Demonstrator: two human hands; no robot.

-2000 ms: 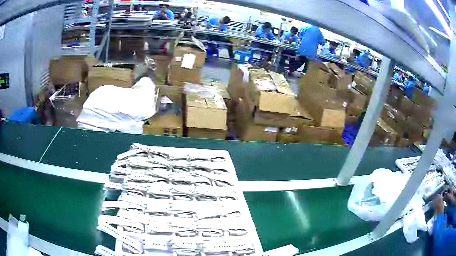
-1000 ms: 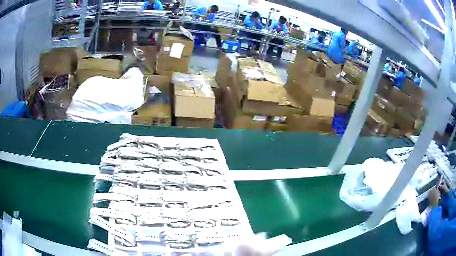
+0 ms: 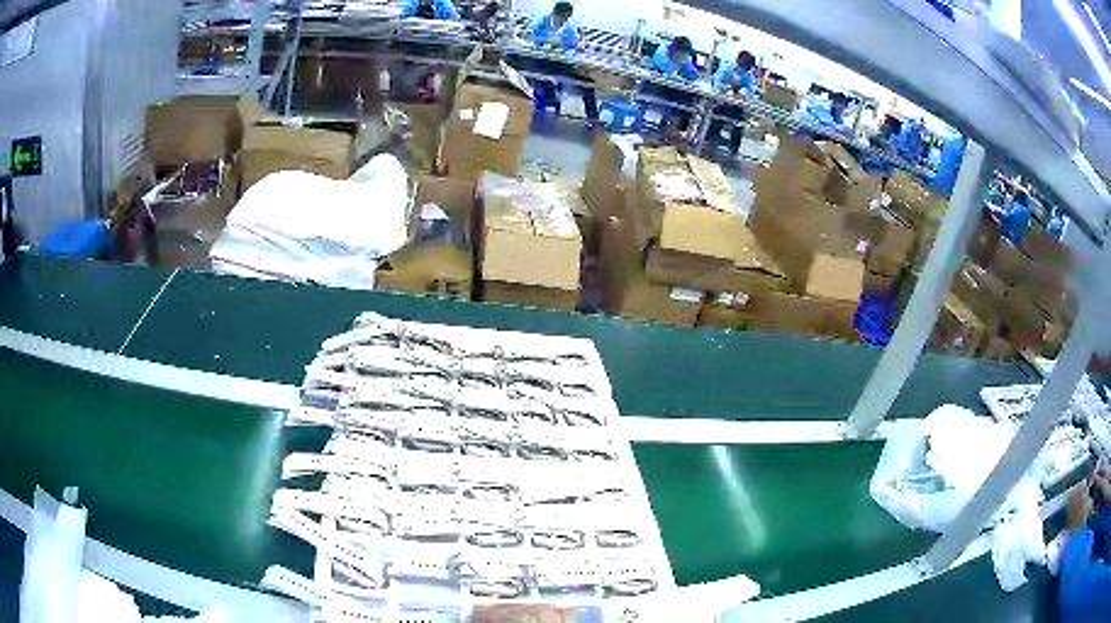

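Note:
A large white tray [image 3: 627, 487] lies across the green bench, with rows of light-strapped watches [image 3: 487, 535] in its slots. Several strap ends [image 3: 299, 517] overhang its left edge. A small skin-toned patch [image 3: 536, 612], apparently part of a hand, shows at the bottom edge over the tray's near end. It is cut off, and I cannot tell which hand it is or its grip. No other part of my hands shows. A pale strip [image 3: 719, 596] lies by the tray's near right corner.
A crumpled plastic bag [image 3: 956, 456] lies at right by a slanted post [image 3: 1023, 450]. Another person's blue sleeve [image 3: 1084, 566] and hand are at the far right. White slips [image 3: 55, 560] stand at lower left. Cartons [image 3: 530, 250] and a white covered heap [image 3: 317, 225] are behind.
The view has shifted, so the tray sits farther right in the picture. The blurred hand at the bottom edge a second ago now shows only as a small patch, farther left over the tray.

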